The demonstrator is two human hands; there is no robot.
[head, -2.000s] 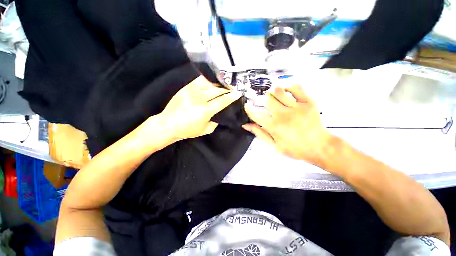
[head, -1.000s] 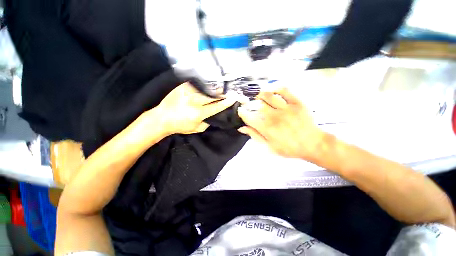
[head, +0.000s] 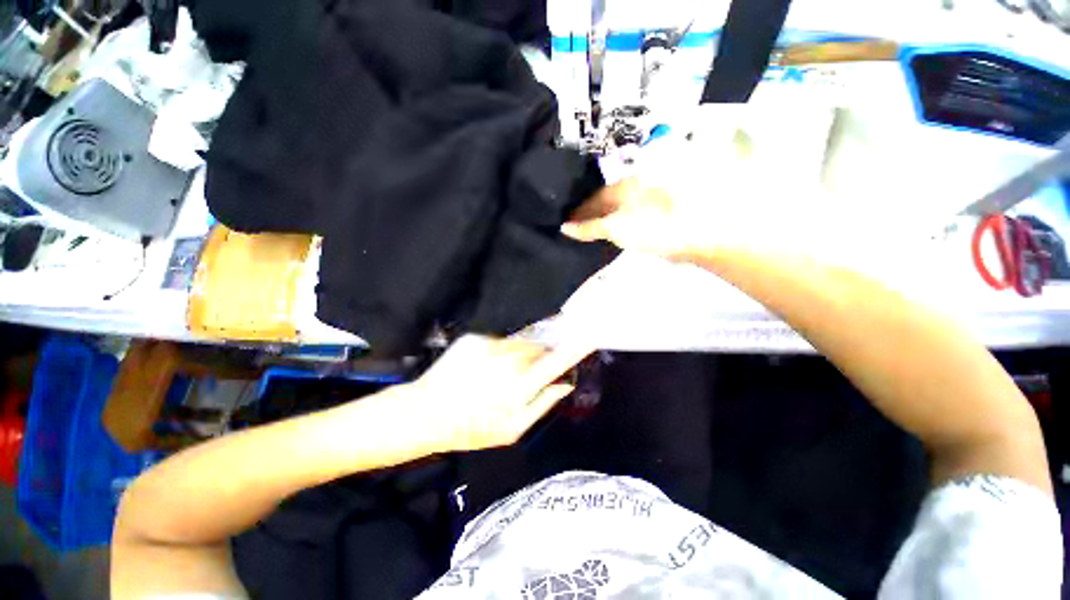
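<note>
A large black garment piece (head: 411, 176) lies heaped on the white machine table, left of and in front of the needle area (head: 610, 131) of the sewing machine. My right hand (head: 634, 223) has its fingers on the garment's right edge, just in front of the presser foot; its back is overexposed. My left hand (head: 499, 393) is at the table's front edge, below the garment, with fingers pointing right. Whether it holds a bit of cloth is unclear.
Red-handled scissors (head: 1011, 253) lie at the right. A yellow-brown tape patch (head: 252, 284) is on the left table corner, near a grey device (head: 100, 158). A blue crate (head: 70, 445) stands below left. A black strip (head: 746, 49) hangs over the machine.
My left hand has left the needle area and come down to the table edge. The garment has shifted relative to the needle. The view has moved, showing the scissors and grey device.
</note>
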